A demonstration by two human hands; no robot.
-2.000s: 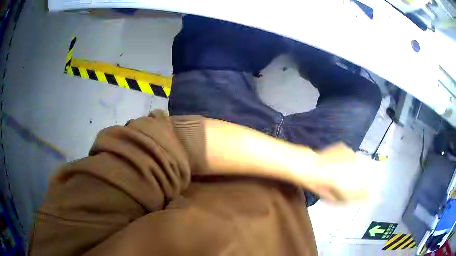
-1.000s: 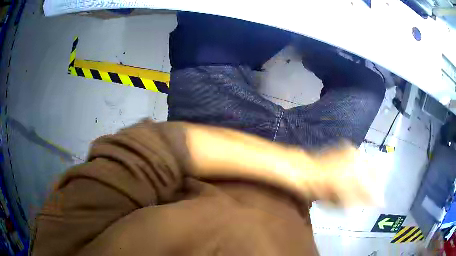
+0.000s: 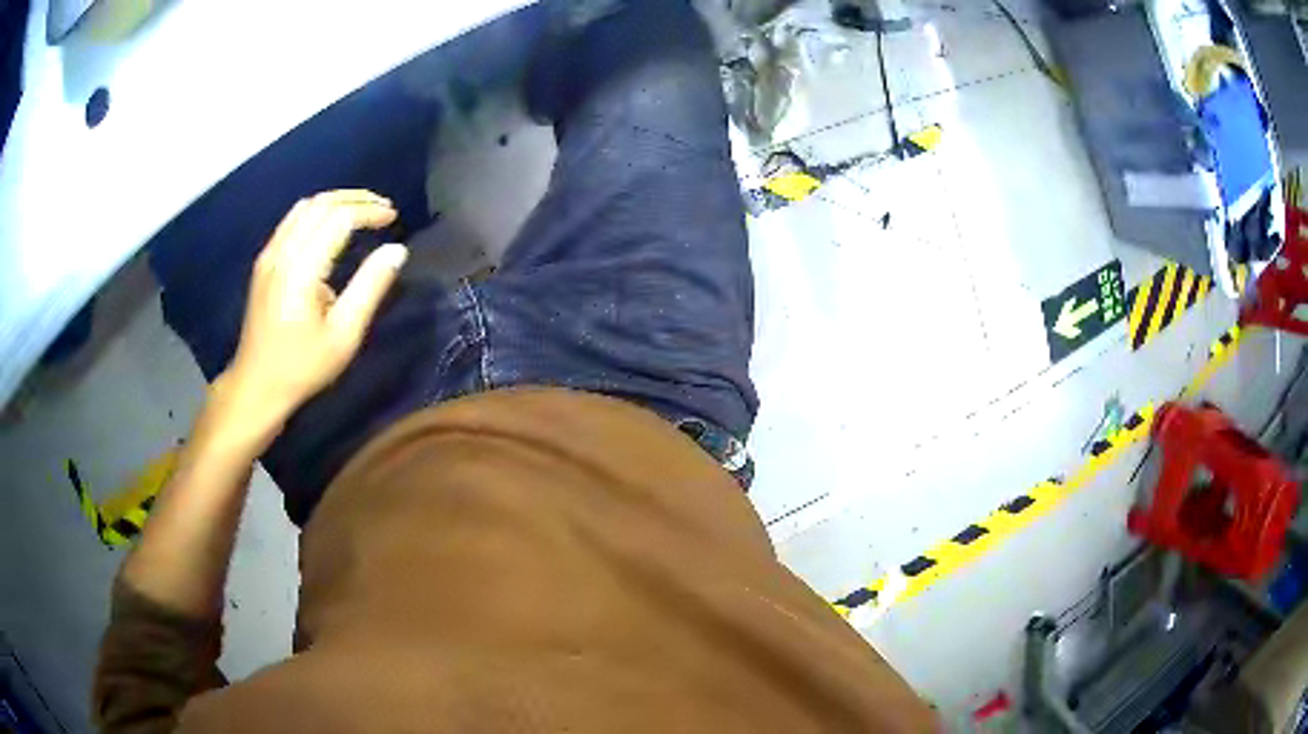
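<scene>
My left hand (image 3: 314, 294) is above my left thigh, near the edge of the white table (image 3: 172, 144). Its fingers are loosely curled, with the thumb apart, and nothing shows in it. My right hand and arm are not in view. My legs in dark jeans (image 3: 631, 244) and my brown top (image 3: 574, 574) fill the middle. No garment piece or machine can be made out.
A red plastic stool (image 3: 1216, 495) stands at the right, with a metal frame below it. A grey cabinet-like object and a bin with blue contents (image 3: 1237, 144) are at the upper right. Yellow-black tape and a green arrow sign (image 3: 1083, 310) mark the grey floor.
The view has swung to the right, and the red stool now shows. My left hand, blurred and stretched across my body before, is now back at the left over my thigh.
</scene>
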